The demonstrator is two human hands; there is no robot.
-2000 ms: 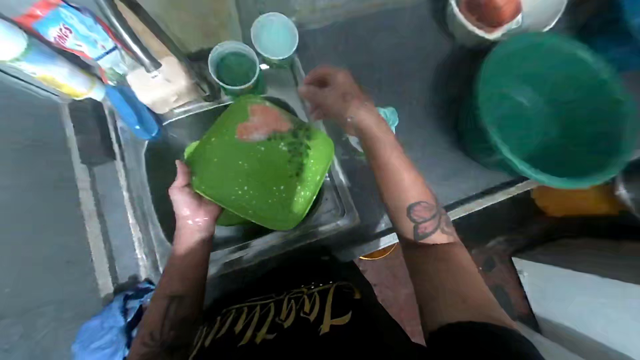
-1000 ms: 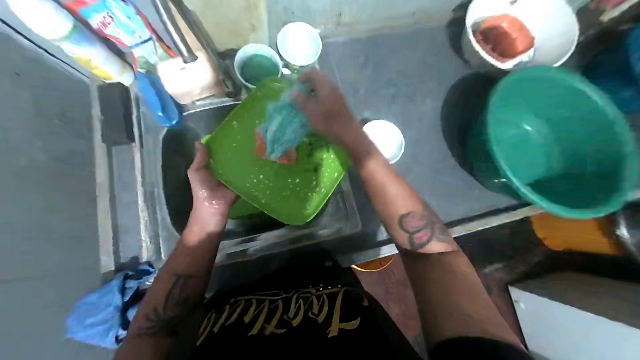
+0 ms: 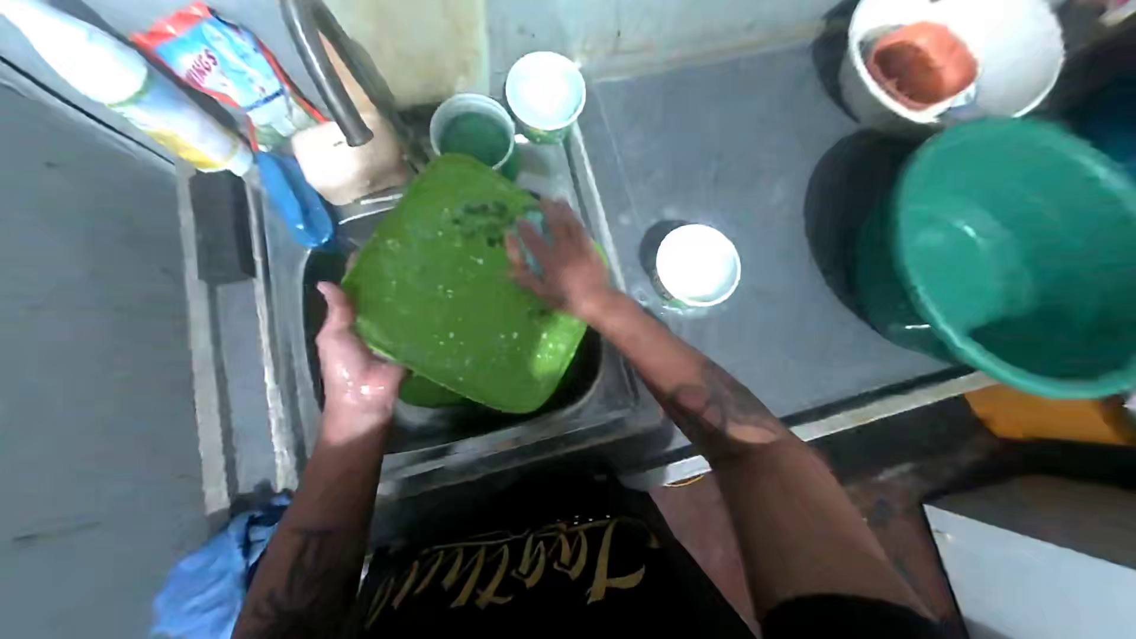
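A square green plastic container (image 3: pixel 444 293), wet and dotted with suds, is tilted above the metal sink (image 3: pixel 612 390). My left hand (image 3: pixel 355 364) grips its lower left edge, with the fingers hidden behind it. Against the container's right part presses my right hand (image 3: pixel 559 257), holding a light-blue cleaning cloth (image 3: pixel 532 253) that is mostly covered by the fingers. Dark marks show on the container just left of that hand. Beneath, another green item (image 3: pixel 430 390) lies partly hidden in the sink.
Behind the sink stand a curved faucet (image 3: pixel 333 80), a cup with green contents (image 3: pixel 475 138) and a white-topped cup (image 3: pixel 546 89). Another white-topped cup (image 3: pixel 698 264) is on the counter. At right are a green tub (image 3: pixel 1012 257) and white bucket (image 3: pixel 1021 53). A blue brush (image 3: pixel 297 200) lies left.
My right hand took up the cloth and has moved it lower and rightward on the container. The reddish patch seen earlier on the container no longer shows. The view has shifted somewhat.
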